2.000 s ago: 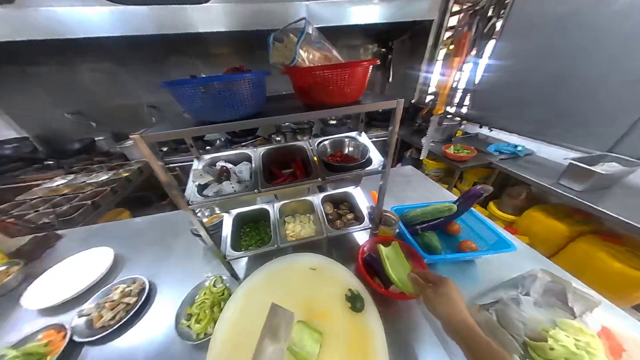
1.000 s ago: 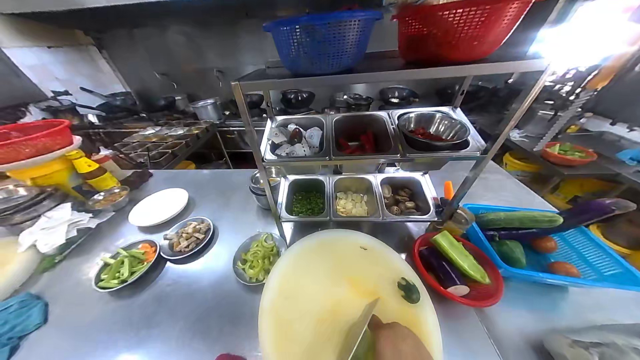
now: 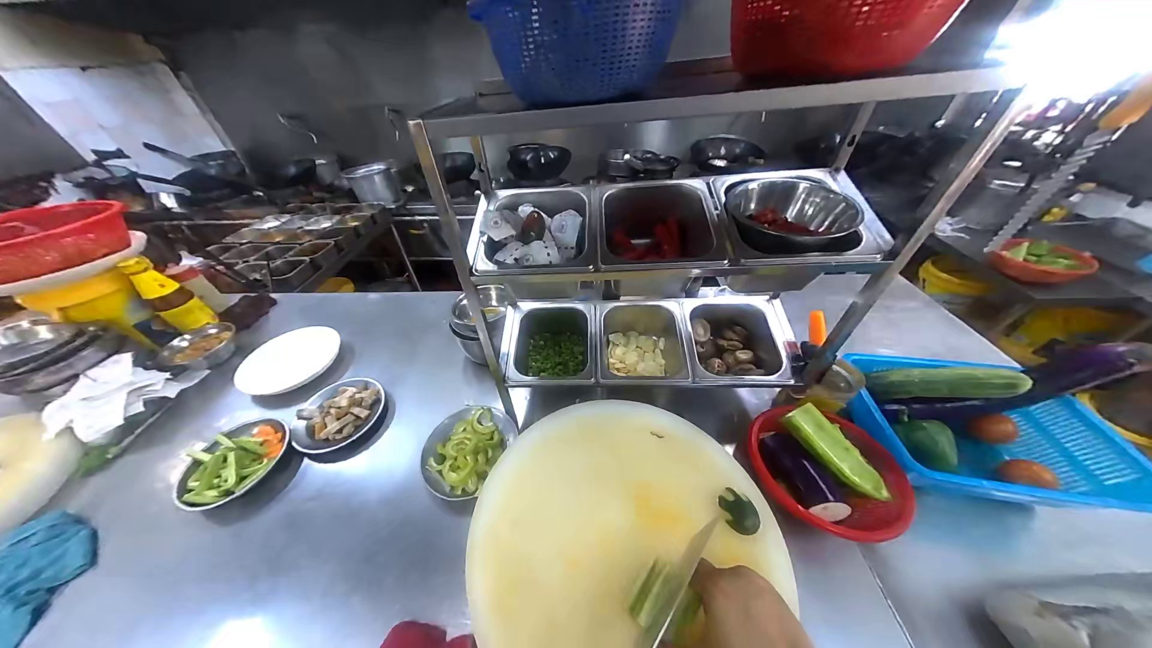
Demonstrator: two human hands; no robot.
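Observation:
My right hand (image 3: 751,607) is at the lower right of the round cutting board (image 3: 576,504), its fingers curled on a piece of pale green vegetable (image 3: 688,621). A knife blade (image 3: 684,571) stands against this piece, tip pointing up and right; its handle is out of view. Another blurred green piece (image 3: 646,589) lies left of the blade. My left hand is not in view. A dark green scrap (image 3: 739,511) rests near the board's right edge. Beside the board, a red basket (image 3: 760,450) holds a cut green gourd (image 3: 837,450) and a cut eggplant (image 3: 801,477).
Left of the board are a bowl of sliced green vegetable (image 3: 468,450), a plate of mixed vegetables (image 3: 229,461), a dish of brownish pieces (image 3: 338,414) and a white plate (image 3: 288,360). A steel rack (image 3: 720,106) with food pans stands behind. A blue basket (image 3: 1071,441) is at right.
My right hand has moved from the red basket onto the board, where it is at the knife blade. The view has swung to the left.

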